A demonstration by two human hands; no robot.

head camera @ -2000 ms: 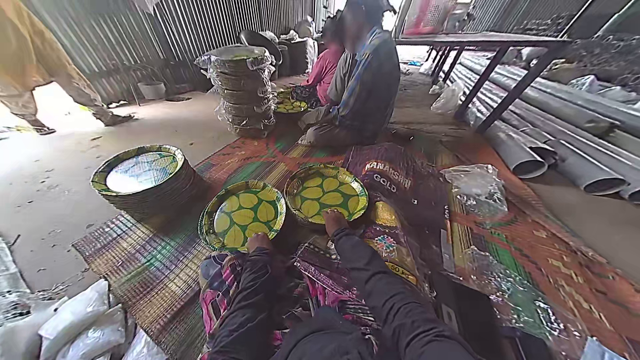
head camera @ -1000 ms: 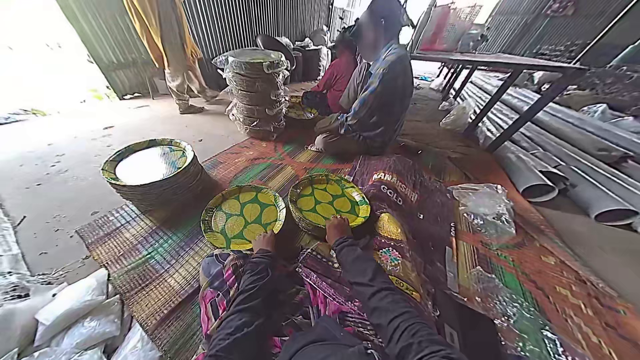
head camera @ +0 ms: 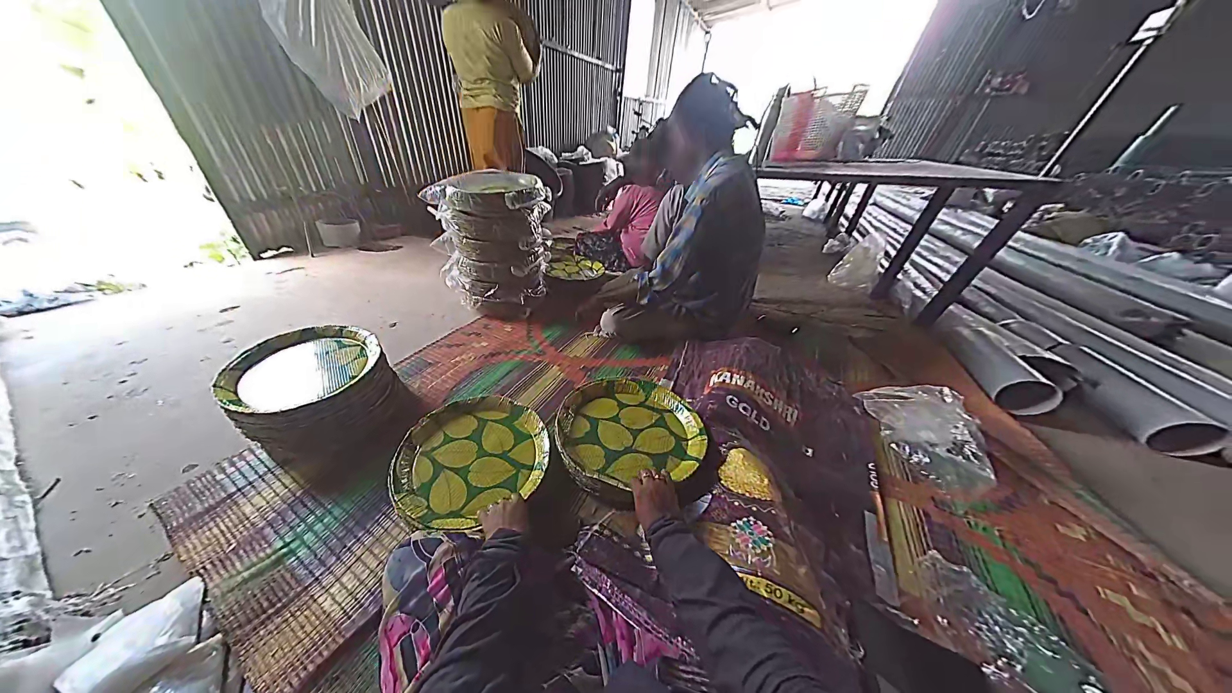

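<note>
Two round plates with a green and yellow leaf pattern are in front of me. My left hand [head camera: 504, 517] holds the near rim of the left plate [head camera: 469, 460], which is slightly tilted. At the near edge of the right stack of plates [head camera: 630, 430] is my right hand [head camera: 655, 497], its fingers over the top rim. Further left, a taller stack of similar plates [head camera: 310, 375] stands partly on the woven mat, its top one shiny in the middle. A printed purple sack [head camera: 770, 500] lies beside and under my right arm.
A person in a checked shirt [head camera: 707, 245] sits ahead beside plastic-wrapped plate stacks [head camera: 494, 241]; another person in pink [head camera: 635, 226] sits beyond. A person in yellow [head camera: 489, 67] stands behind. Metal pipes [head camera: 1107, 385] lie right, under a table [head camera: 905, 173]. Clear plastic bags [head camera: 929, 433] lie on the mat.
The view has tilted up. Both hands stay at the near rims of the plates. The person in yellow has moved right, from the far left to behind the wrapped stacks.
</note>
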